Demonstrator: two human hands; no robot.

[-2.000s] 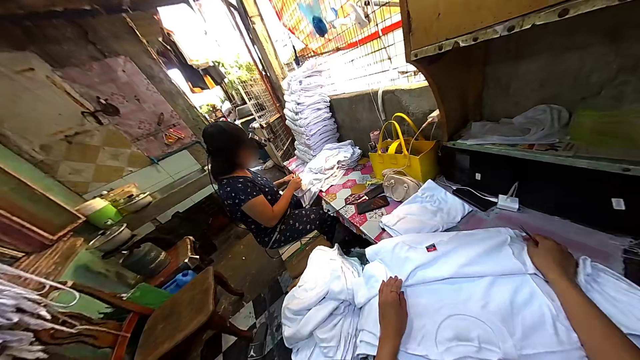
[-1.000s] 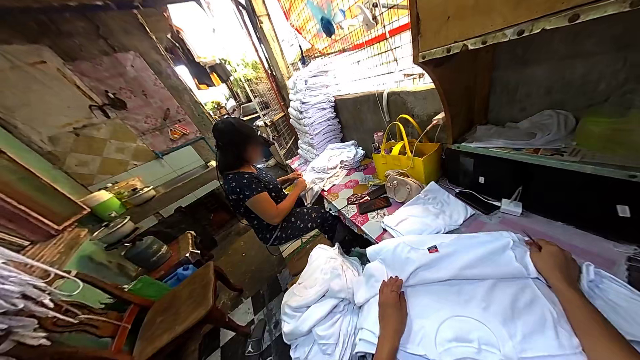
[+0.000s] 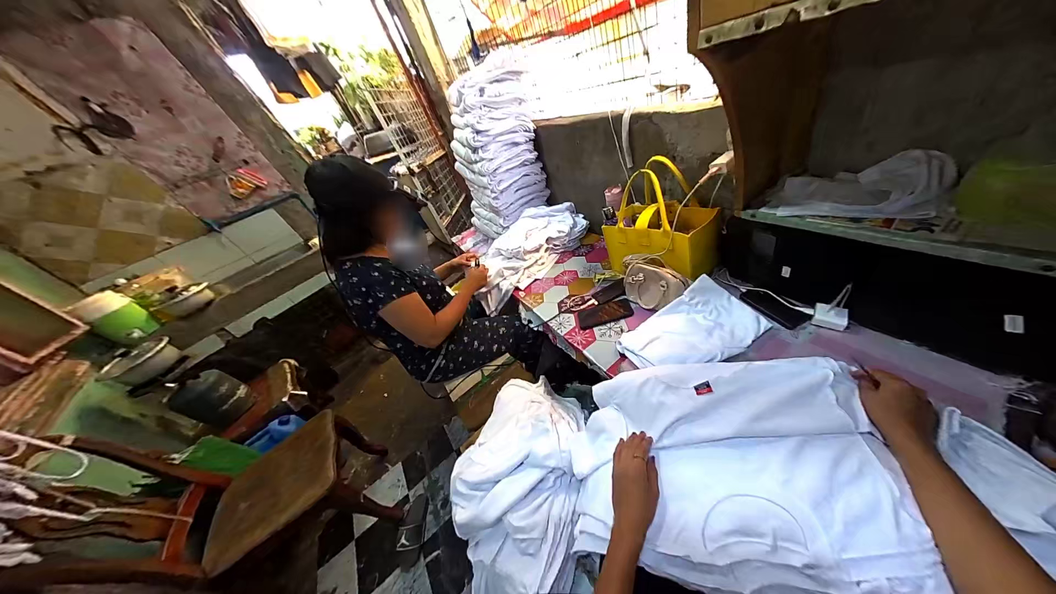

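Note:
A white T-shirt (image 3: 767,412) with a small dark and red neck label lies spread over other white garments in front of me. My left hand (image 3: 634,487) rests on its left part, fingers extended and pressed flat. At the shirt's upper right edge, my right hand (image 3: 895,404) has its fingers bent around something thin and dark at the fabric, too small to identify. Rumpled white cloth (image 3: 516,487) is heaped left of the shirt. A folded white garment (image 3: 697,326) lies just beyond it.
Another person (image 3: 412,289) sits at the patterned table (image 3: 569,285), hands near white cloth. Behind stands a tall stack of white garments (image 3: 499,148). A yellow bag (image 3: 668,235), a beige pouch (image 3: 652,285), a phone (image 3: 605,313) and a white charger (image 3: 829,316) lie beyond. A wooden chair (image 3: 276,495) stands left.

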